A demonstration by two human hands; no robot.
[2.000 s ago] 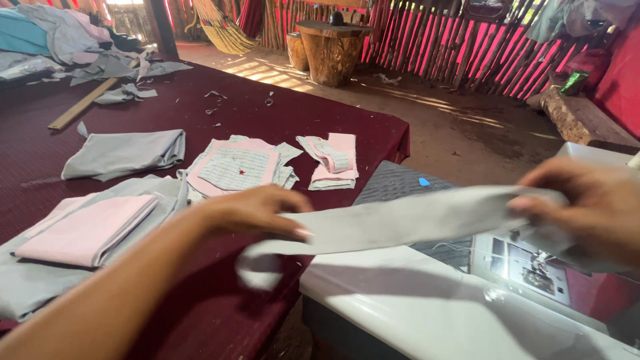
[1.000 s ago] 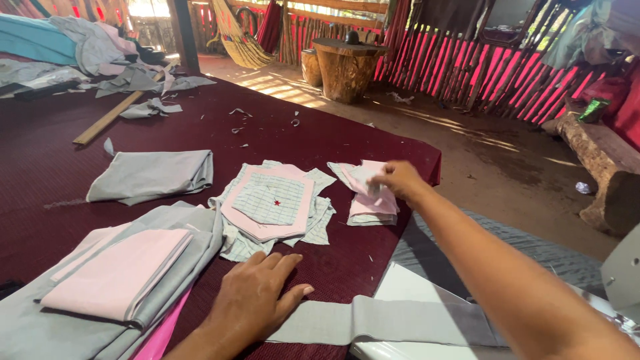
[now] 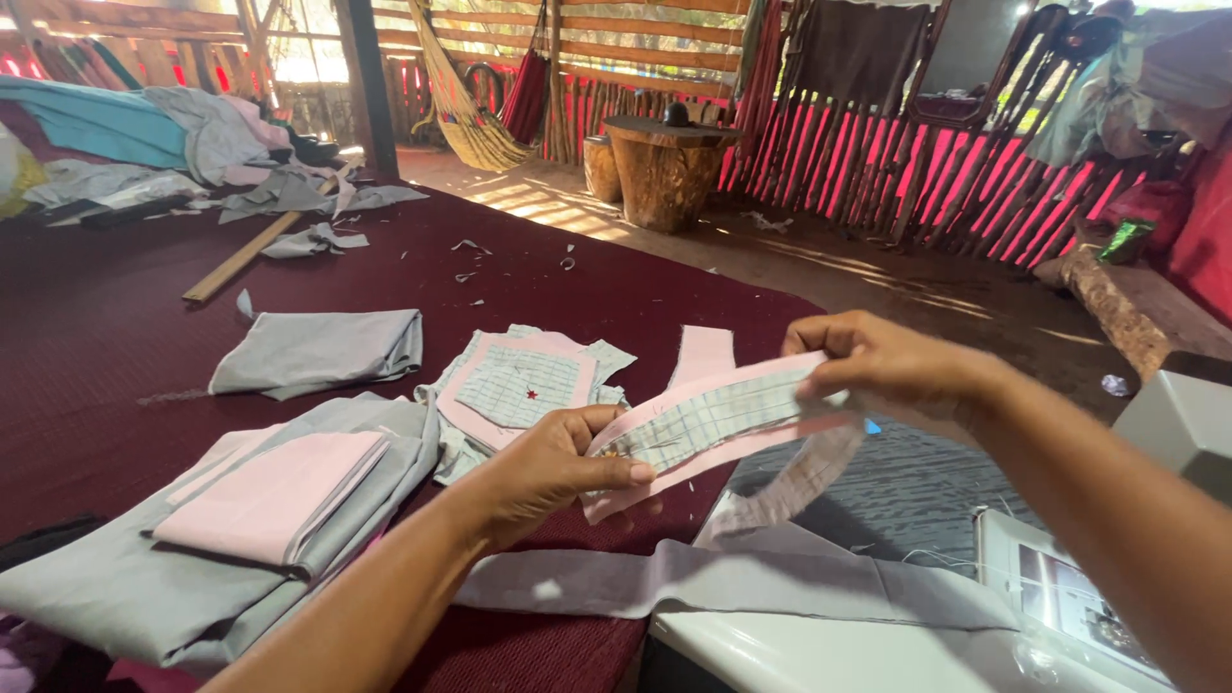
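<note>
A pink fabric strip [image 3: 688, 457], with checked pattern paper or cloth pinned along it, is stretched between my two hands. My left hand [image 3: 568, 462] pinches its near end, and my right hand [image 3: 857, 361] grips the far end. A narrow pale band curls down from beneath my right hand. Under my hands, a long grey fabric strip [image 3: 770, 585] lies across the table edge and the white sewing machine bed [image 3: 828, 650]. Another pink piece [image 3: 705, 351] rests on the maroon cloth behind the held strip. Left of it are layered pink and checked pieces [image 3: 525, 385] with a red star-shaped mark.
Folded grey fabric [image 3: 318, 351] and a stack of pink [image 3: 274, 491] and grey cloth [image 3: 96, 597] lie at the left. A wooden ruler or slat [image 3: 245, 258] and scraps lie farther back on the maroon-covered table [image 3: 404, 255]. Sewing machine parts [image 3: 1068, 592] stand at lower right.
The grey strip held in both hands two seconds ago now lies across the table edge and machine. The pinned strip, on the table one second ago under my right hand, is now lifted between both hands.
</note>
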